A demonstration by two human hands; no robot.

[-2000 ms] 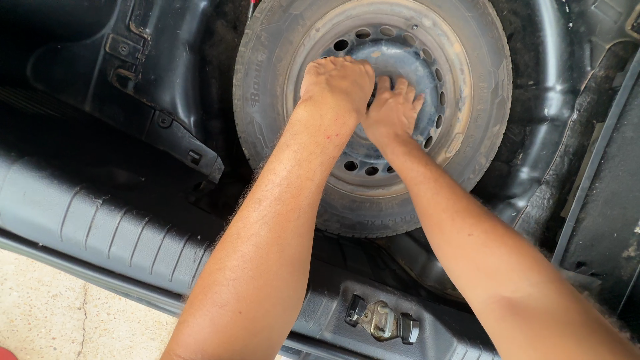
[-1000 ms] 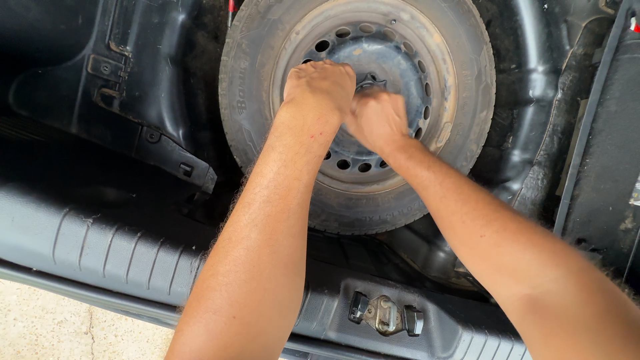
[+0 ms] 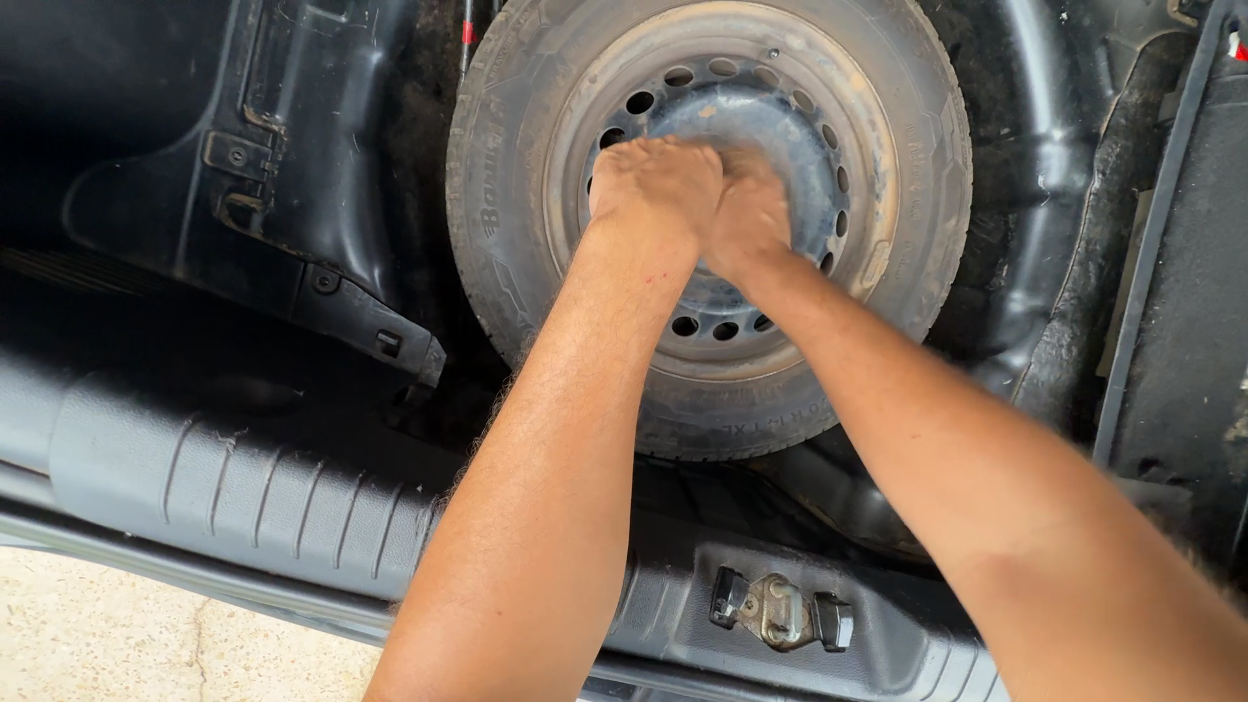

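A spare wheel with a worn rubber tyre [image 3: 507,195] and a steel rim [image 3: 721,356] lies flat in the well of a car boot. Over the left part of the rim's dark centre is my left hand [image 3: 658,185], its fingers curled down and their tips hidden. My right hand [image 3: 751,210] is close against it on the right, above the middle of the wheel, and blurred. What lies under the two hands is hidden, so whether either one grips something does not show.
Along the near edge runs the boot's plastic sill trim [image 3: 322,497], with a metal latch striker [image 3: 780,609] set in it. A black plastic side panel [image 3: 366,327] is on the left. A dark panel [image 3: 1180,292] stands at the right, and pale floor [image 3: 88,624] shows below the bumper.
My right hand, spread on the wheel's centre two seconds ago, has drawn in against my left hand, its fingers no longer spread. My left hand stays over the wheel's centre.
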